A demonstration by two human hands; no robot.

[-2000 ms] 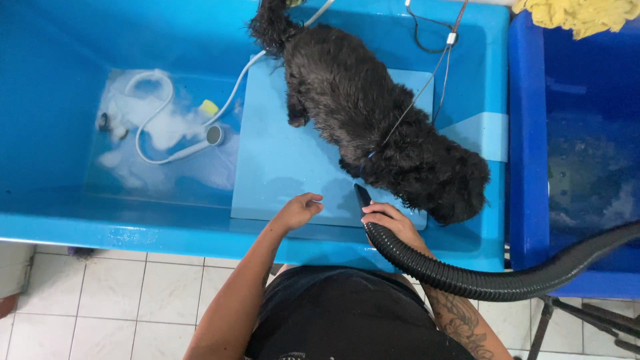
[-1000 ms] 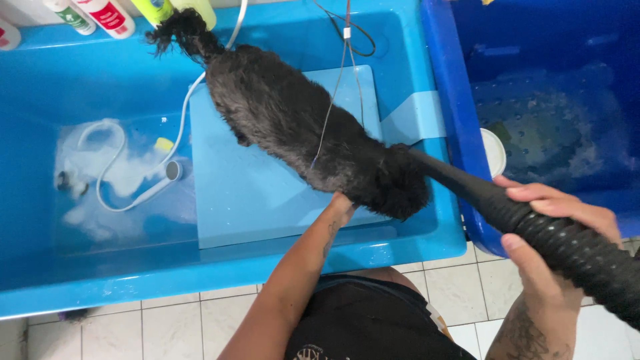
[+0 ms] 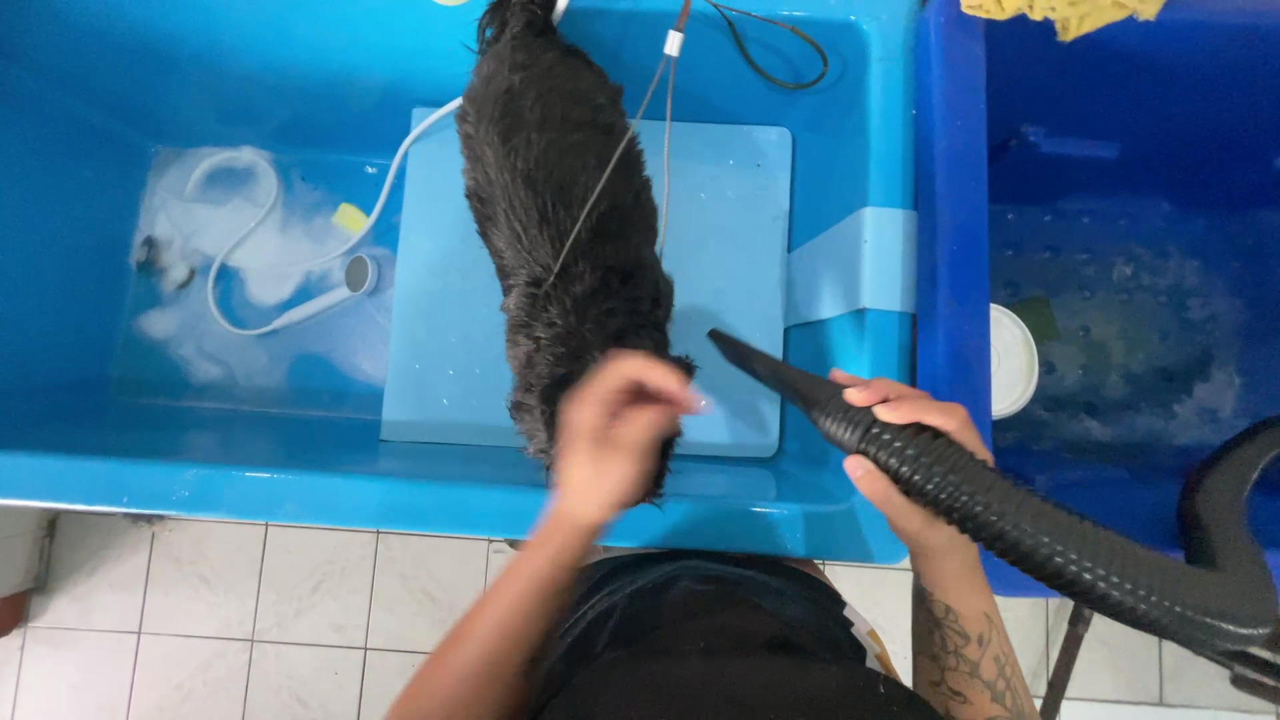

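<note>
A black-furred dog [image 3: 560, 200] stands on a light blue platform [image 3: 730, 200] in a blue tub, its head end toward me and partly hidden. A thin cable loop [image 3: 600, 190] runs up from its neck. My left hand [image 3: 620, 430], blurred by motion, is over the dog's head; whether it touches or grips fur cannot be told. My right hand [image 3: 910, 450] is closed around the ribbed black dryer hose [image 3: 970, 510], just behind its flat nozzle [image 3: 770, 370]. The nozzle points up and left toward the dog, a short gap away from it.
A white shower head [image 3: 358, 274] with its hose lies in sudsy water at the tub's left, near a yellow piece [image 3: 350, 218]. The tub's front rim [image 3: 250, 490] runs before me. At right stands a darker blue tub [image 3: 950, 250] with a white round lid [image 3: 1012, 362] and yellow cloth [image 3: 1065, 15].
The dog's body has turned, its head end now nearer me. My left hand has moved from under its neck to over its head. The nozzle, close against the head a second ago, is now apart from it.
</note>
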